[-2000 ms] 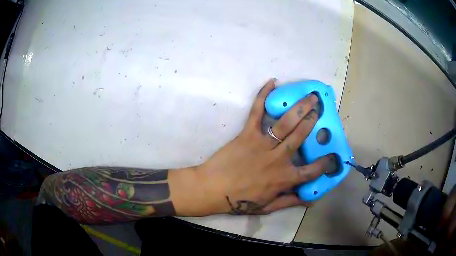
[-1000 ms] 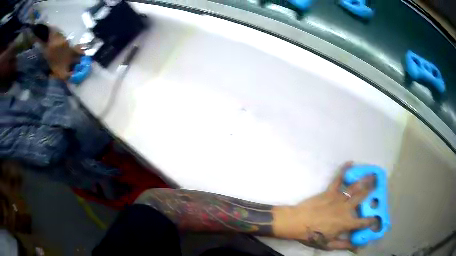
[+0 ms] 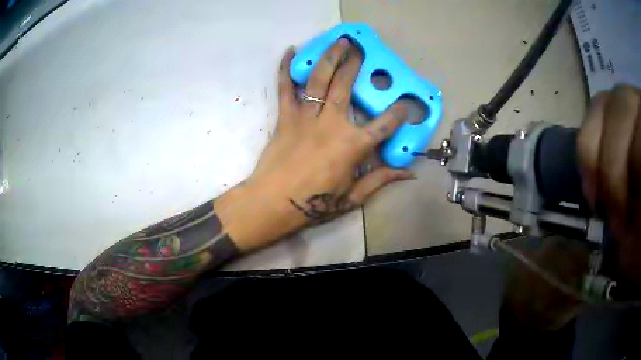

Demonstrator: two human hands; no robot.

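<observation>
A bright blue controller housing (image 3: 380,79) lies on the bench, across the seam between the white and tan tops. My left hand (image 3: 316,144) holds it, with fingertips in its two large openings and the thumb along the near grip. My right hand (image 3: 613,158), partly cut off by the right edge, is around the black body of the power screwdriver (image 3: 555,162). Its metal feed head (image 3: 462,155) points left. The thin dark bit (image 3: 424,153) is at the near corner hole of the housing; whether it is in the hole cannot be told.
A dark feed hose (image 3: 527,60) rises from the feed head to the upper right. A thin pale tube (image 3: 538,266) loops below the driver. A pale case with printed marks (image 3: 617,42) is at the upper right. Dark specks lie on the tan surface (image 3: 485,35).
The view has swung from the belt and the other worker back to the bench. The screwdriver and my right hand are in view again, the bit now by the near corner. My left hand still holds the housing.
</observation>
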